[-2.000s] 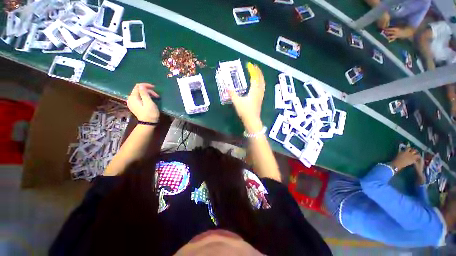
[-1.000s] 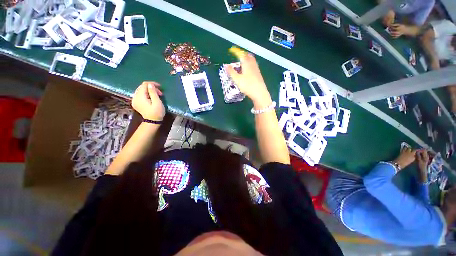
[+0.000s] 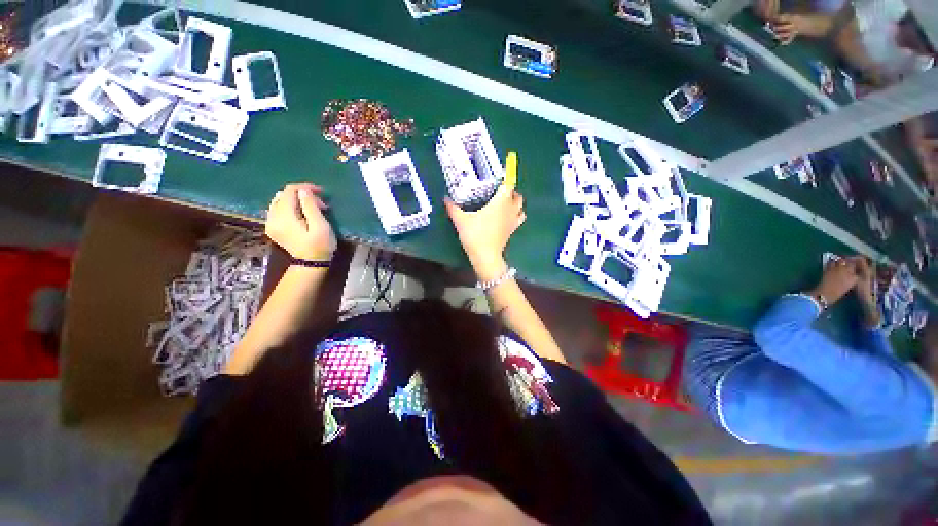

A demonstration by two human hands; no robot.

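A stack of white housings stands on the green bench, its frames closely aligned. My right hand is at the near end of this stack, thumb on one side and the yellow-covered finger along the other, gripping it. A second white housing stack lies just to its left, untouched. A loose heap of small coppery parts lies beyond that stack. My left hand rests at the bench's near edge with its fingers curled; whether it holds a tiny part cannot be seen.
Loose white housings lie in a pile at right and a larger heap at left. An open carton of white parts is below the bench. A pale rail borders the far surface. A person in blue works at right.
My right hand has moved from above the right stack to its near end and now grips its sides. My left hand has barely moved. Units on the far surface have shifted left.
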